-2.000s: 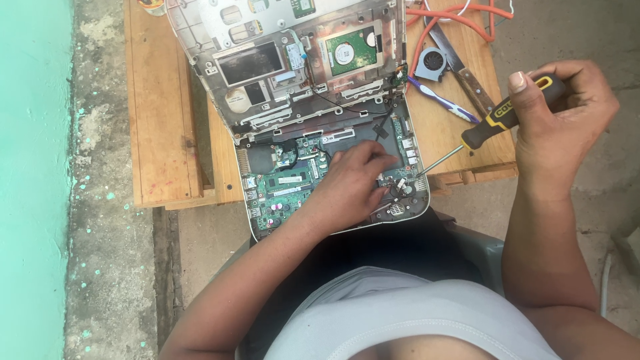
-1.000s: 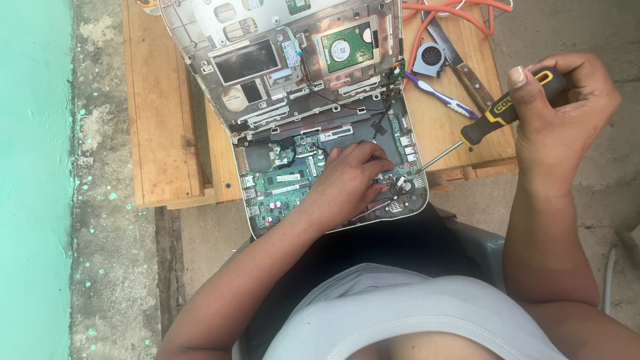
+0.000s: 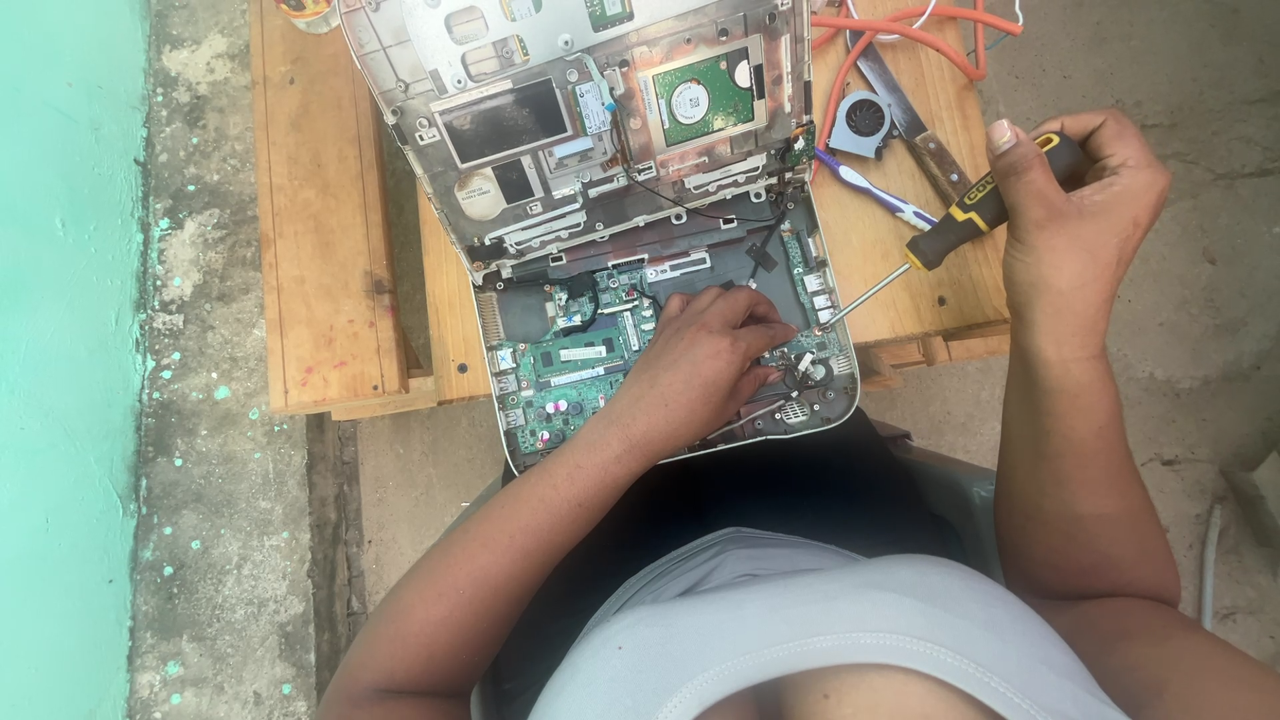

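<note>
An opened laptop chassis lies unfolded, its lower case (image 3: 740, 242) holding a green circuit board (image 3: 545, 365) and its upper cover (image 3: 400, 60) tilted back with a hard drive (image 3: 705, 98) in it. My left hand (image 3: 705, 355) rests over the board's right part, thumb and fingertips close together near small cables; whether they pinch something is hidden. Raised at the right, my right hand (image 3: 1070, 220) grips a black and yellow screwdriver (image 3: 960, 225). Its shaft slants down left, and the tip is at the small board along the case's right edge.
On the wooden table (image 3: 900, 285), right of the laptop, lie a small cooling fan (image 3: 861, 122), a knife (image 3: 905, 110), a purple and white toothbrush (image 3: 875, 190) and an orange cable (image 3: 925, 40). A jar (image 3: 308, 12) stands at the top left. A turquoise wall (image 3: 70, 350) runs along the left.
</note>
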